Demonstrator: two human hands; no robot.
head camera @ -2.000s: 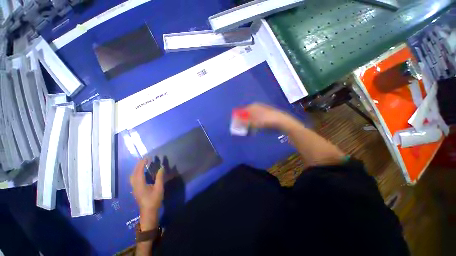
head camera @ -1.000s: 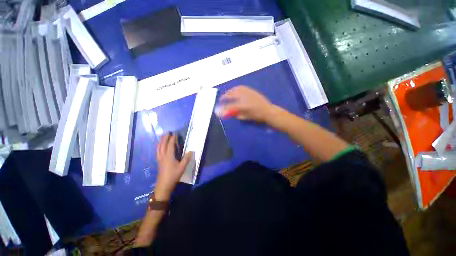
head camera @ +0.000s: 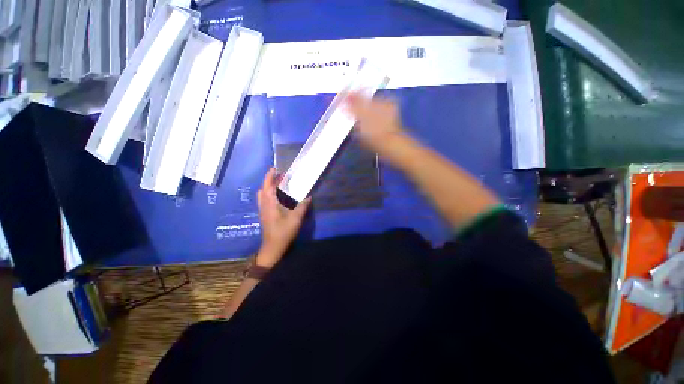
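A long narrow white tray [head camera: 321, 154] lies slantwise over the dark rectangle on the blue printed sheet [head camera: 442, 150]. My left hand [head camera: 281, 217] holds its lower end between thumb and fingers. My right hand [head camera: 375, 120] is blurred and lies over the tray's upper part. A faint pinkish patch shows at its fingertips; whether the hand holds the red and white pad cannot be made out.
Three white trays [head camera: 225, 105] lie side by side at left, with a pile of trays [head camera: 67, 37] behind. One tray [head camera: 524, 97] stands along the right edge, another [head camera: 600, 52] on the green belt [head camera: 600, 142]. A black box [head camera: 67, 180] is lower left, an orange-lined bin [head camera: 649, 240] right.
The view has swung, so the table's things appear turned. My left hand now grips the tray's lower end; my right hand has moved from beside the tray onto its upper part.
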